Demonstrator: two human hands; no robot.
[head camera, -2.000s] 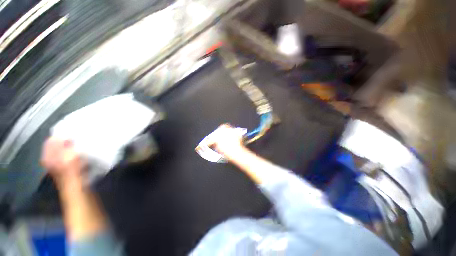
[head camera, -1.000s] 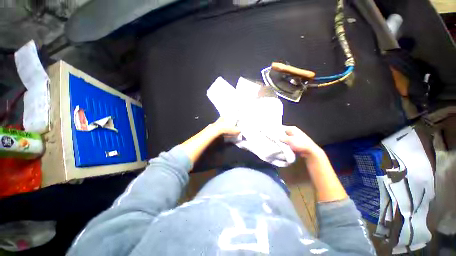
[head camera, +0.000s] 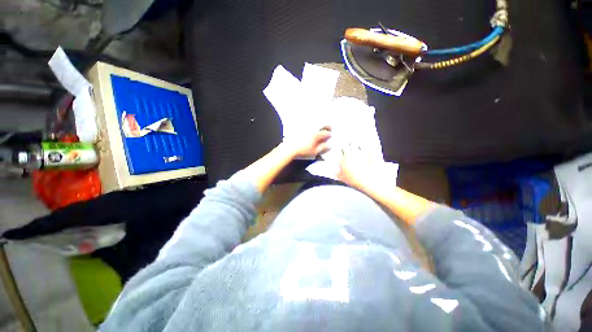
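White garment pieces (head camera: 295, 107) with a mottled brown-grey part (head camera: 351, 86) lie at the near edge of the black ironing table. My left hand (head camera: 310, 142) is on the cloth at its near left, fingers curled on it. My right hand (head camera: 354, 165) is on the near right part of the cloth. The overexposed white hides fingertips and folds. The steam iron (head camera: 383, 57), with a tan wooden handle, rests on the table just beyond the cloth to the right, touched by neither hand.
A cream drawer box (head camera: 107, 130) with a blue front stands left, beside a green-labelled bottle (head camera: 68, 156) and red bag (head camera: 68, 187). The hose (head camera: 467, 50) runs up right. At the right are a blue crate (head camera: 487, 188) and hanging white pieces with dark stripes (head camera: 574, 227).
The view has shifted, so the iron shows higher. My right hand has moved inward across the cloth, closer to my left. Earlier my right hand was on the iron.
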